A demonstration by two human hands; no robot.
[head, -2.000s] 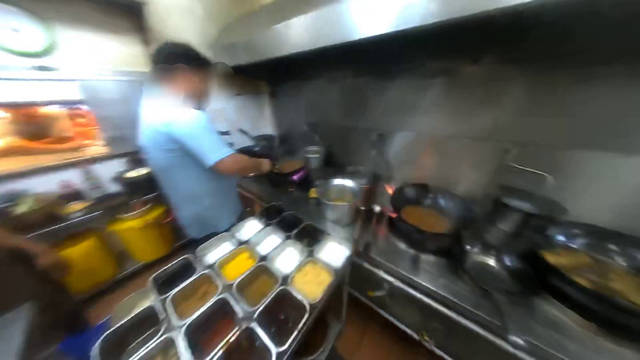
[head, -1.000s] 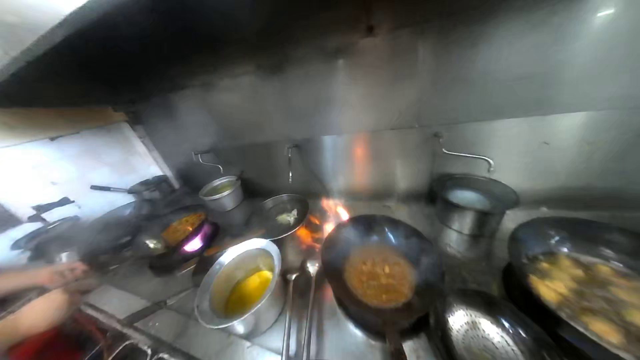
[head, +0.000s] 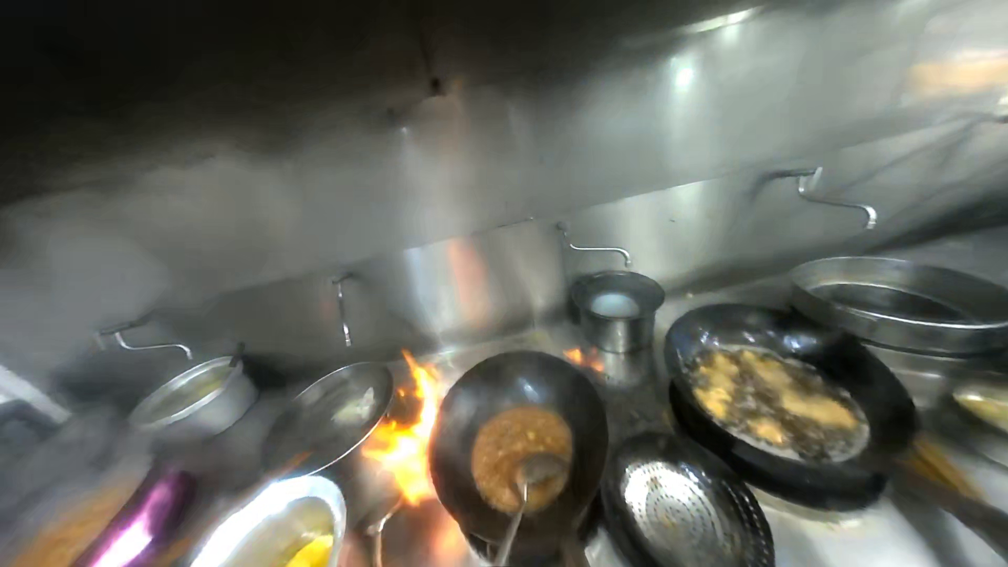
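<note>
Neither of my hands shows in the view. A dark wok (head: 520, 370) holds a thick brown sauce (head: 512, 449), and the bowl of a metal ladle (head: 542, 471) rests in it; the ladle's handle runs down out of the bottom edge. Right of it lies a perforated metal strainer (head: 669, 504). A larger black wok (head: 787, 465) holds golden pieces frying in bubbling oil (head: 776, 402). At the lower left, a metal pot (head: 272, 504) contains something yellow.
Tall flames (head: 413, 449) rise just left of the sauce wok. Behind stand a metal pot (head: 618, 331) with pale liquid, a round pan (head: 331, 417), a saucepan (head: 197, 402) and a wide round vessel (head: 898, 315). Swivel taps (head: 598, 249) project from the steel wall.
The view has swung right along the stove. A ladle is now in the sauce wok, where none showed a second ago. The flames beside it look taller.
</note>
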